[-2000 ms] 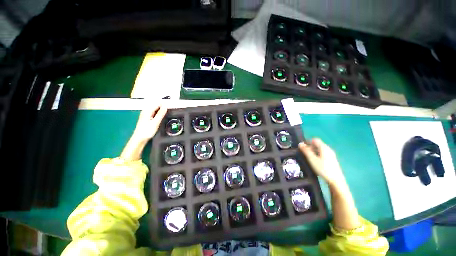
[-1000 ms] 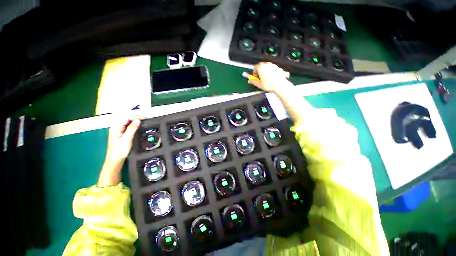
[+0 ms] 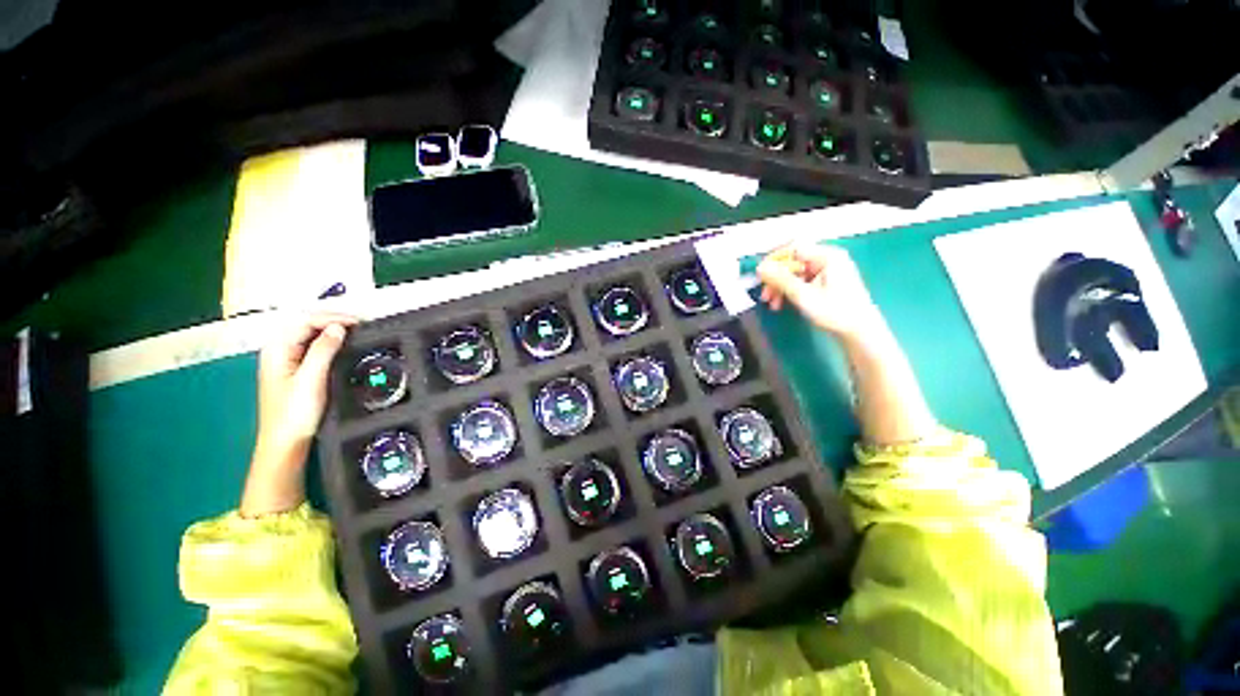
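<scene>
A black foam tray (image 3: 544, 456) with several round watch heads, mostly with small green marks on dark screens, lies before me, turned slightly. Some glass glares white. My left hand (image 3: 302, 374) grips the tray's upper left corner, fingertips on its rim. A white paper tag (image 3: 726, 267) sits at the upper right corner. My right hand (image 3: 805, 283) is beside the tag, fingers pinched; a small pale tip, seemingly of the pen, shows at the fingertips. The rest of the pen is hidden.
Behind the tray are a smartphone (image 3: 454, 208), two small square watches (image 3: 456, 148), a yellow-edged sheet (image 3: 297, 224) and another filled foam tray (image 3: 755, 161). At right a black curved item (image 3: 1091, 313) lies on white paper (image 3: 952, 258). Dark stacks stand at left.
My right hand left the tray's right edge, reached behind it to a small yellow pen, then came back to the tag. The pen no longer lies there. My left hand stays on the tray.
</scene>
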